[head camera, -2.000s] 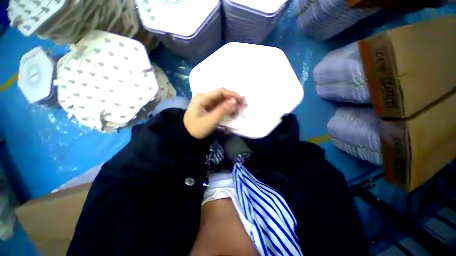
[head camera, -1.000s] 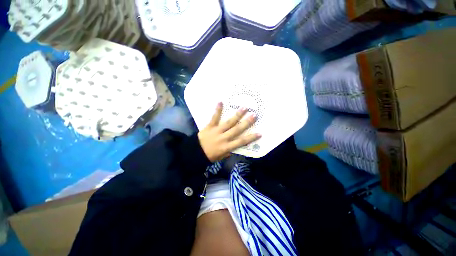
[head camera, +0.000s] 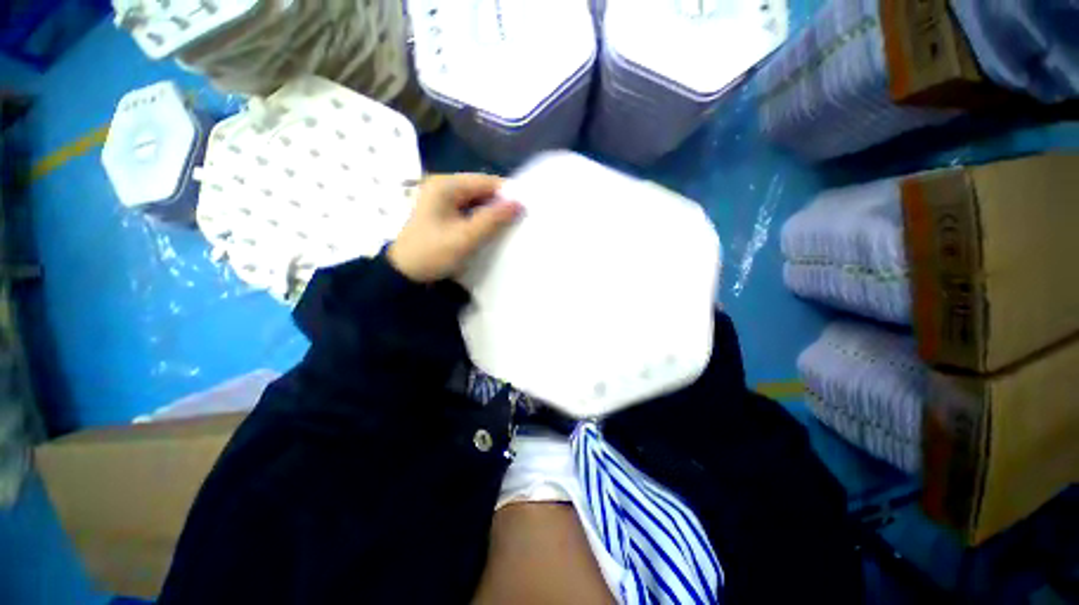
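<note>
A white hexagonal housing lies face up above my lap, blurred, with faint small marks near its lower edge. My left hand grips its upper left edge, thumb and fingers at the rim. My right hand is not visible; the right sleeve runs to the housing's right side, and the housing hides what is beneath it.
A studded panel pile lies left, with a smaller hexagonal stack beside it. Tall housing stacks stand ahead on plastic sheet. Brown cartons and rows of housings on edge are right. Another carton is lower left.
My left hand has moved from the housing's face up to its upper left edge. The housing has shifted slightly lower in view, its small marks still near the lower edge. The surroundings have shifted rightward and down.
</note>
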